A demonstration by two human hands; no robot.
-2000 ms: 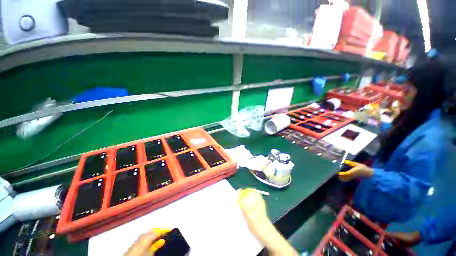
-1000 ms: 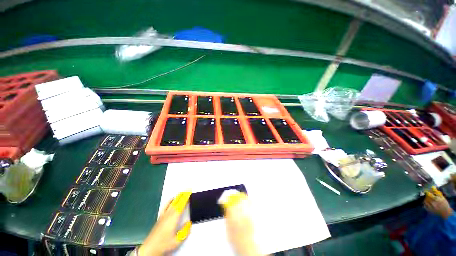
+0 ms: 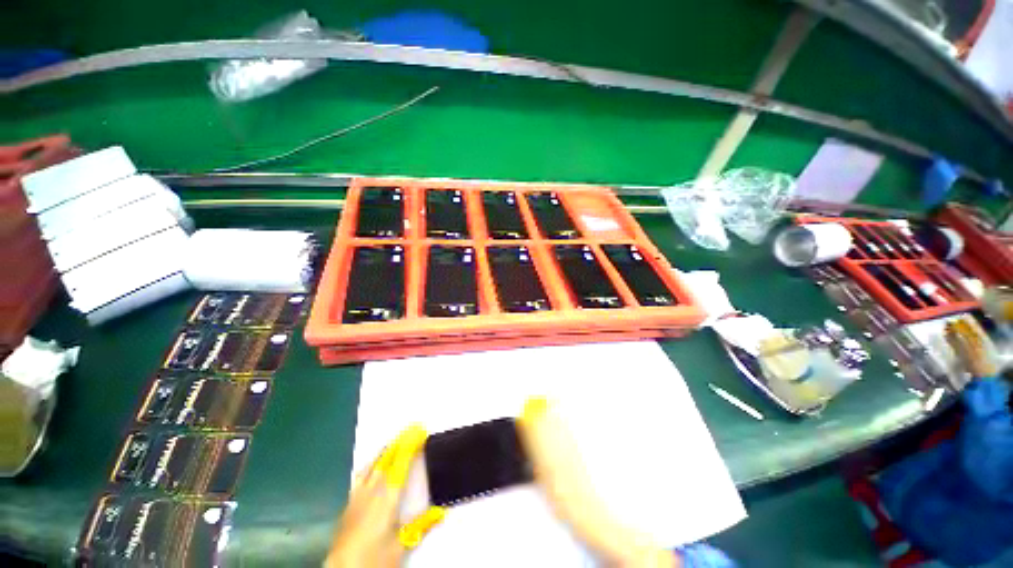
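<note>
A black phone or display unit (image 3: 478, 459) lies tilted over the white work sheet (image 3: 622, 427). My left hand (image 3: 389, 499), with yellow finger cots, holds its left edge between thumb and fingers. My right hand (image 3: 561, 472), blurred, is at its right edge with a yellow-tipped finger at the top corner; whether it grips the unit or something else cannot be told. Behind the sheet stands a stacked orange-red phone tray (image 3: 500, 332) with black units in nine pockets and a white label (image 3: 601, 223) in the back right pocket.
A row of printed films (image 3: 200, 402) lies at left, with a white roll (image 3: 250, 260) and white stacks (image 3: 111, 233) behind. At right are a dish with bottles (image 3: 794, 372), a thin pale stick (image 3: 735, 402) and a plastic bag (image 3: 728, 209). A blue-sleeved person (image 3: 955, 477) works at far right.
The view has turned from the right down to my work. My right hand has moved from beside the dish to the unit, first over its face and now at its right edge.
</note>
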